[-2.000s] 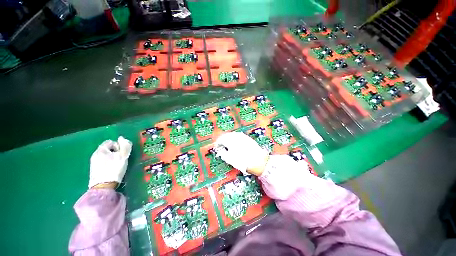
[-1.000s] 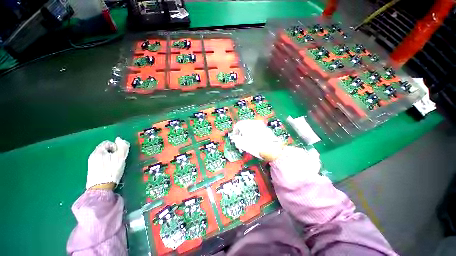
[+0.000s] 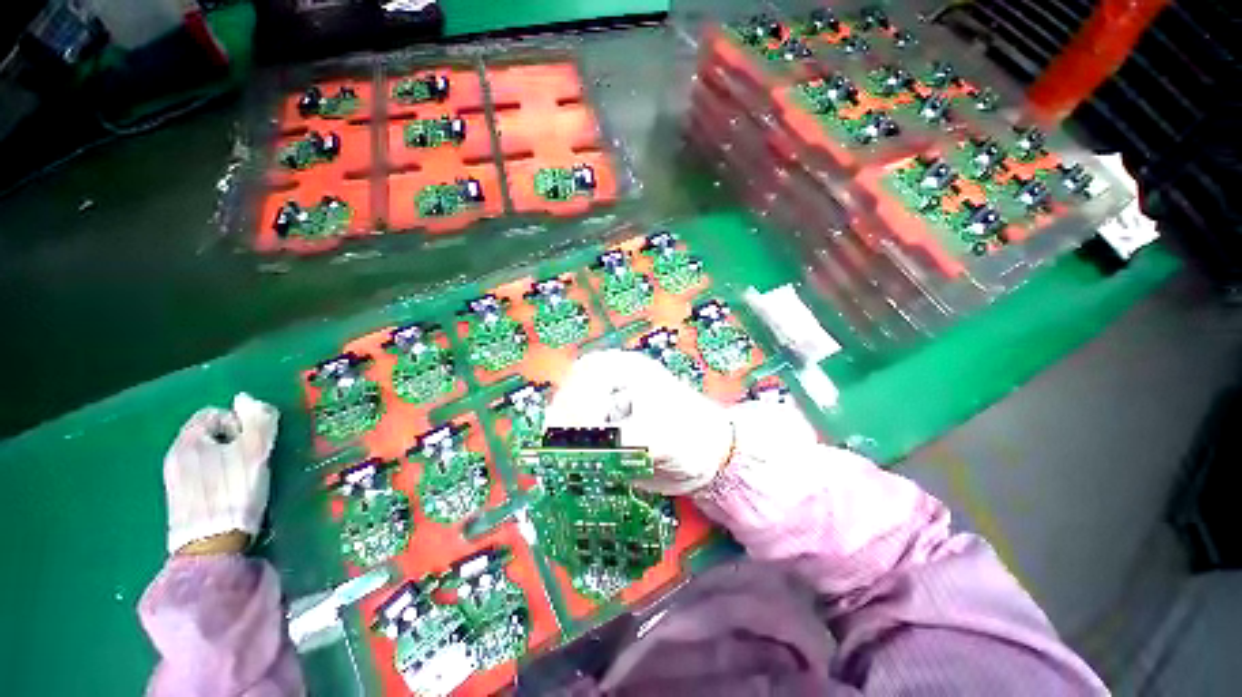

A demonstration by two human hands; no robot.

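My right hand (image 3: 640, 415), in a white glove, holds a green circuit board (image 3: 593, 524) by its black connector edge, raised above the near clear tray (image 3: 320, 620). The board hangs with its rounded end towards me and hides part of the tray's lower right compartment. Other green boards (image 3: 450, 470) lie in pairs on orange-red squares in the near tray. My left hand (image 3: 218, 470), also gloved in white, rests left of the tray with fingers curled. Whether its fingers are fully closed cannot be told; no object shows in it.
A far tray (image 3: 538, 130) holds single boards. A tall stack of filled trays (image 3: 845, 259) stands at the right. A white paper slip (image 3: 793, 324) lies right of the near tray. An orange-red tube (image 3: 1096, 55) rises behind the stack.
My right hand has lifted a board out over the near tray, towards me. My left hand stays beside the tray. The whole view has shifted, so the trays appear further left.
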